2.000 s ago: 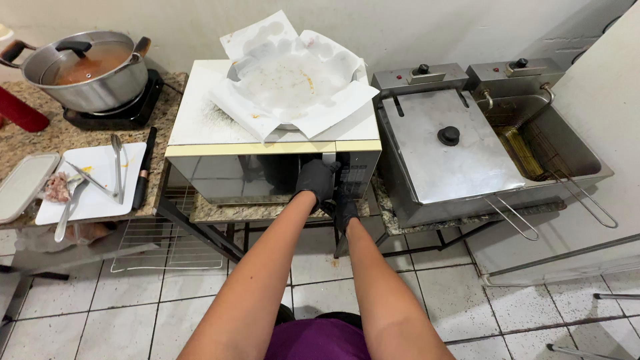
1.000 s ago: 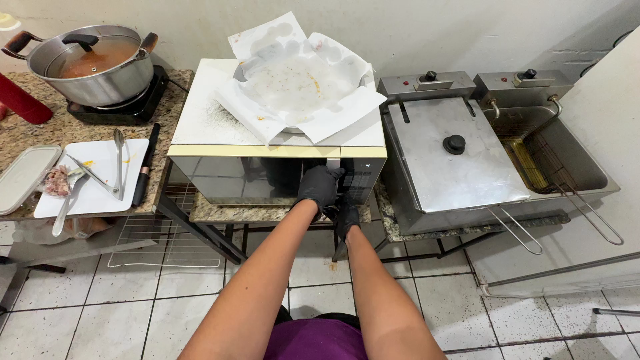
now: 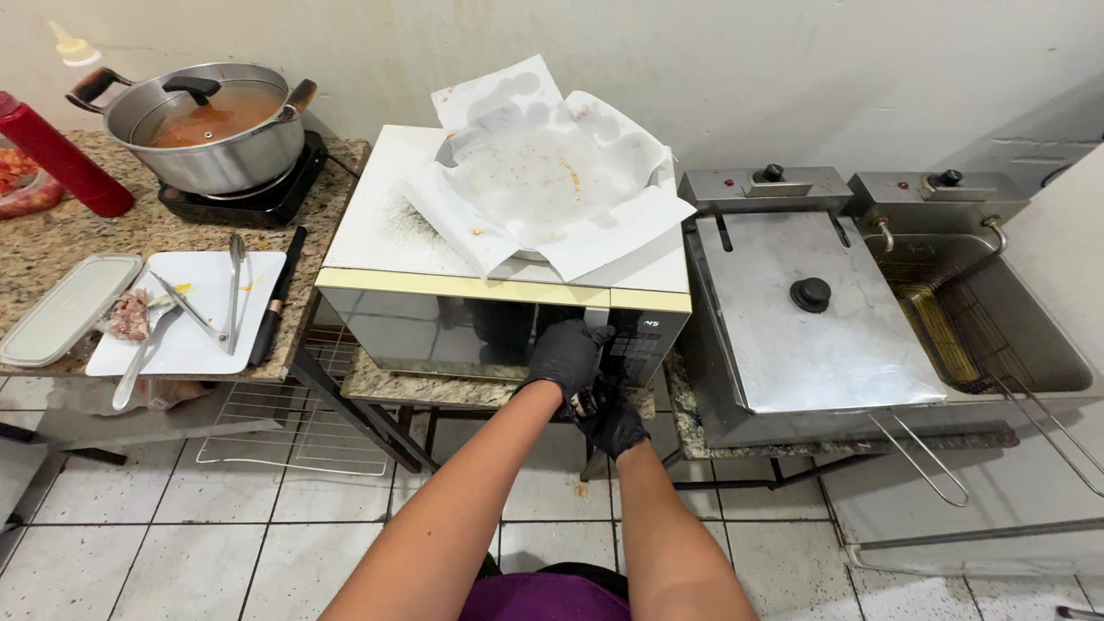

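Observation:
Both hands wear black gloves and are at the front of a white microwave oven (image 3: 388,233), whose dark glass door (image 3: 423,332) looks closed. My left hand (image 3: 565,358) is at the door's handle (image 3: 596,317), near the right end; whether its fingers grip the handle is not clear. Just below and to the right, close against it, is my right hand (image 3: 608,418), in front of the lower part of the control panel (image 3: 642,345). Something small and pale shows at its fingers, too hidden to name. On top of the microwave rests a round pan lined with stained white paper (image 3: 552,185).
Left, a granite counter (image 3: 207,228) carries a lidded pot (image 3: 216,155) on a black burner (image 3: 250,198), a red squeeze bottle (image 3: 65,155), and a white plate (image 3: 194,345) with tongs (image 3: 233,293). Right stands a double fryer (image 3: 828,328) with a steel lid, a wire basket and protruding handles.
Both hands stay at the microwave's handle and panel area. My right hand now sits slightly turned, its fingers closer under my left hand.

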